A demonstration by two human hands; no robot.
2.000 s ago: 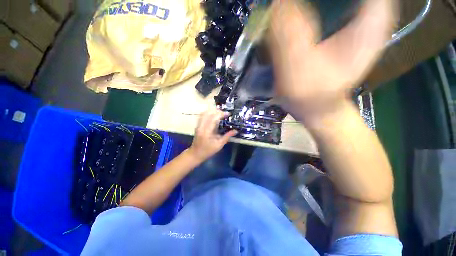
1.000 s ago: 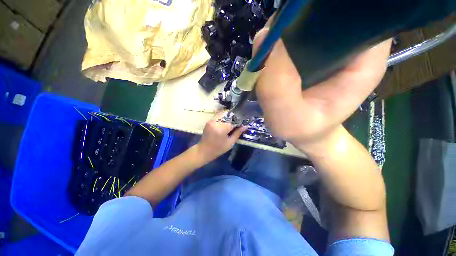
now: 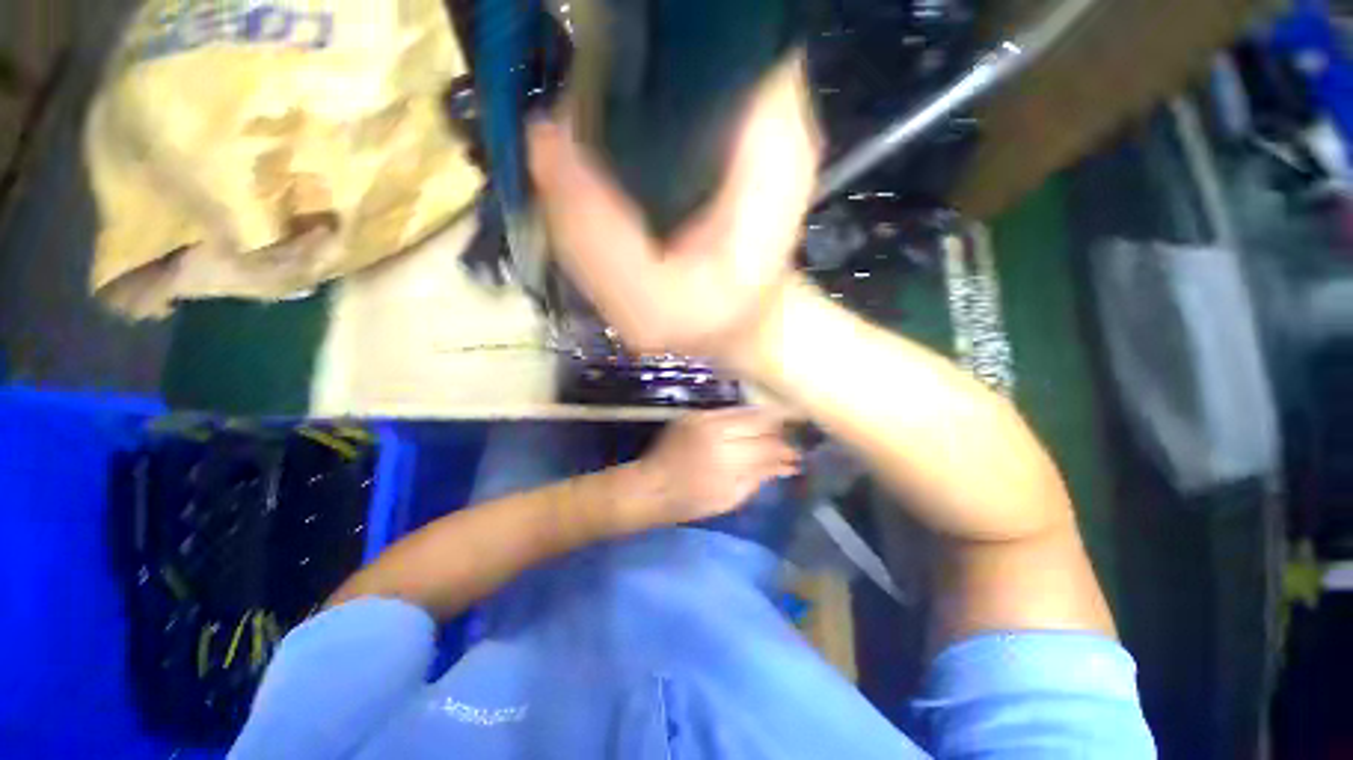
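Observation:
My right hand (image 3: 690,245) is blurred and holds the large dark green-blue power screwdriver (image 3: 675,112) over the bench. Black strip housings (image 3: 653,380) lie at the front edge of the pale work board (image 3: 430,334), partly hidden by my right hand. My left hand (image 3: 723,463) is at the board's front edge, just below the housings, with its fingers curled; whether it holds anything cannot be told. The driver's tip is too blurred to make out.
A crumpled tan-yellow sack (image 3: 282,149) stands at the upper left. A blue crate (image 3: 60,579) with black housings and yellow wires is at the lower left. A heap of black parts (image 3: 890,89) lies behind my right hand, beside brown cardboard (image 3: 1105,97).
The view has shifted to the right. My left hand has moved off the housings, down and right to the board's edge. My right hand is still on the screwdriver, which has swung to a steeper angle.

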